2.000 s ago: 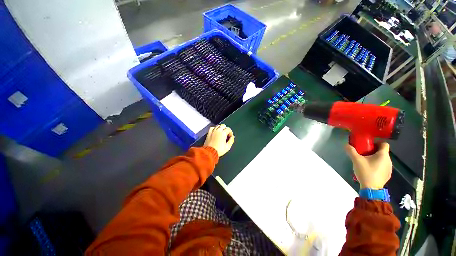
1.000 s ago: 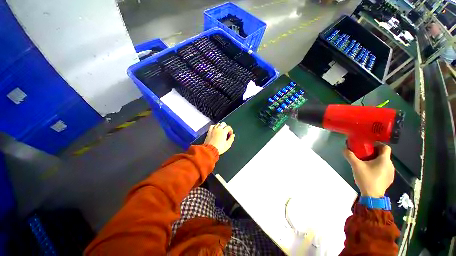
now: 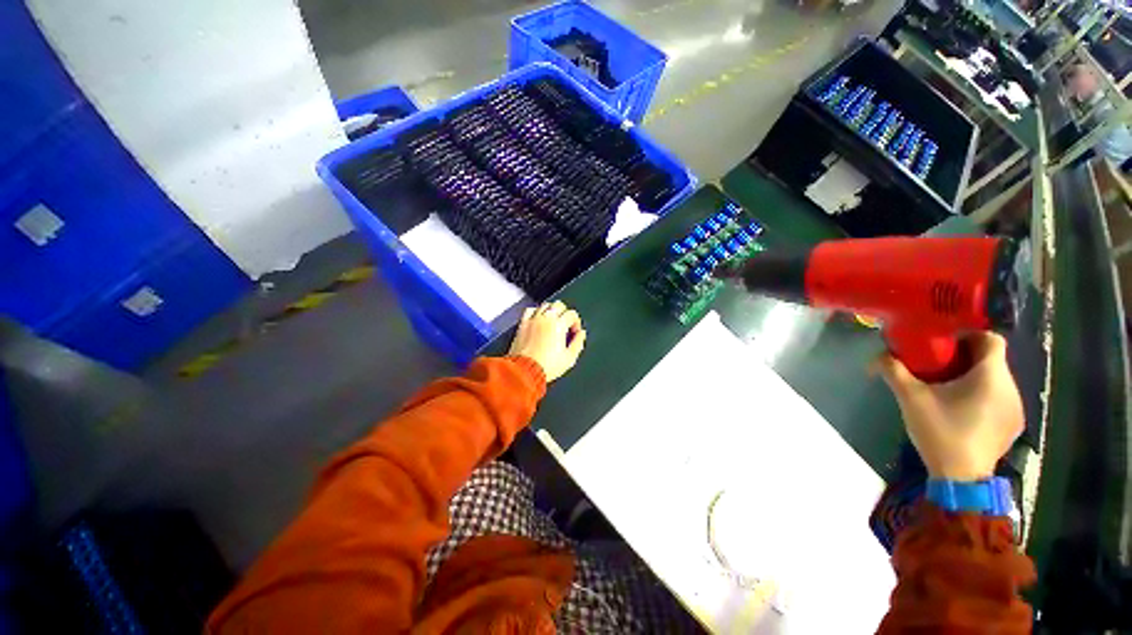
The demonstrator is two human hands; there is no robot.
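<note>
My right hand (image 3: 962,409) is closed around the handle of a red heat gun (image 3: 906,288) and holds it above the right side of the green bench. Its black nozzle points left, at the circuit boards with blue parts (image 3: 705,258). My left hand (image 3: 548,341) rests on the bench's left edge, fingers curled; whether it holds anything small cannot be seen. The white work sheet (image 3: 732,459) lies in front of me with a thin loop of wire (image 3: 716,533) on it.
A blue crate (image 3: 428,304) filled with rows of black parts stands at the left of the bench, with a smaller blue crate (image 3: 639,89) behind it. A black bin (image 3: 795,143) with blue-topped boards stands at the far end. A conveyor-like rail runs along the right.
My right hand and the heat gun have moved a little to the right, after a slight shift of the nozzle over the boards. My left hand has stayed in place.
</note>
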